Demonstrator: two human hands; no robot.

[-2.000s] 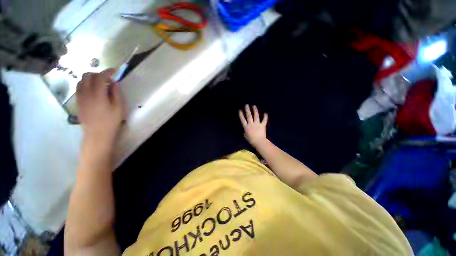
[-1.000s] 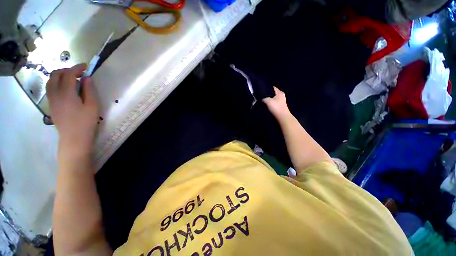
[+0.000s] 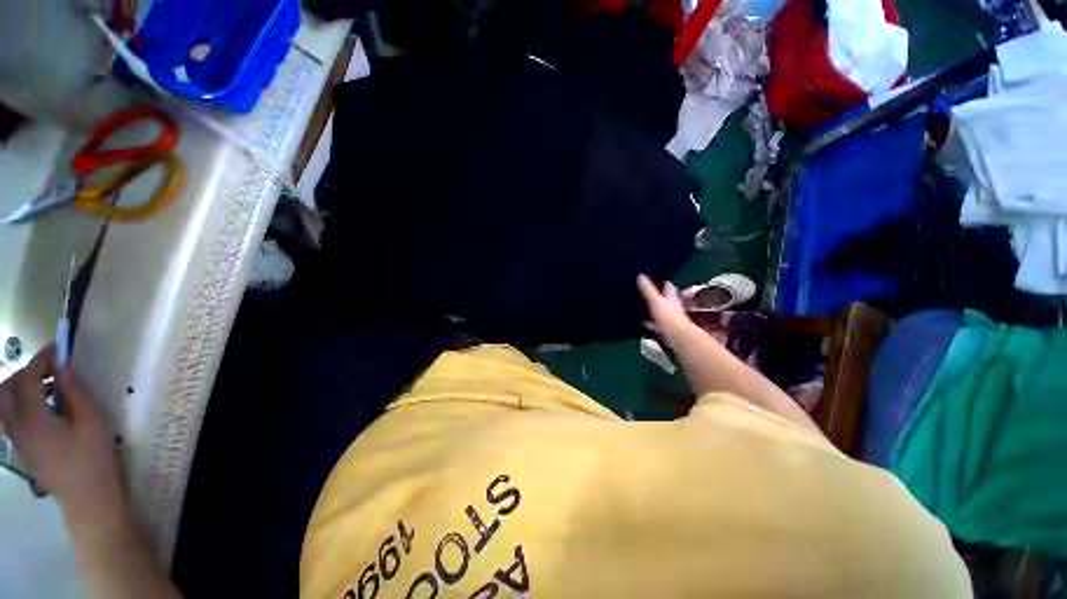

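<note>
My left hand (image 3: 59, 424) rests at the far left on the white machine table (image 3: 201, 339), its fingers closed around a slim white pointed tool (image 3: 64, 322). Its tip points away from me. My right hand (image 3: 667, 307) is at the lower right edge of the large black fabric (image 3: 515, 199), which covers my lap and the area before me. Two fingertips show apart; the rest is hidden or too dark to tell whether it grips the fabric. Scissors (image 3: 126, 176) with red-orange and yellow handles lie on the table beyond my left hand.
A blue plastic tray (image 3: 217, 53) stands at the table's far end. A blue bin (image 3: 848, 234) stands at the right, with white cloth (image 3: 1030, 152) beside it. A shoe (image 3: 720, 293) and crumpled pale scraps (image 3: 720, 70) are on the green floor. Green cloth (image 3: 995, 433) is at the lower right.
The view has swung to the right. My right hand has moved outward to the fabric's lower right edge, and the black fabric lies spread wider. My left hand still holds the white tool on the table.
</note>
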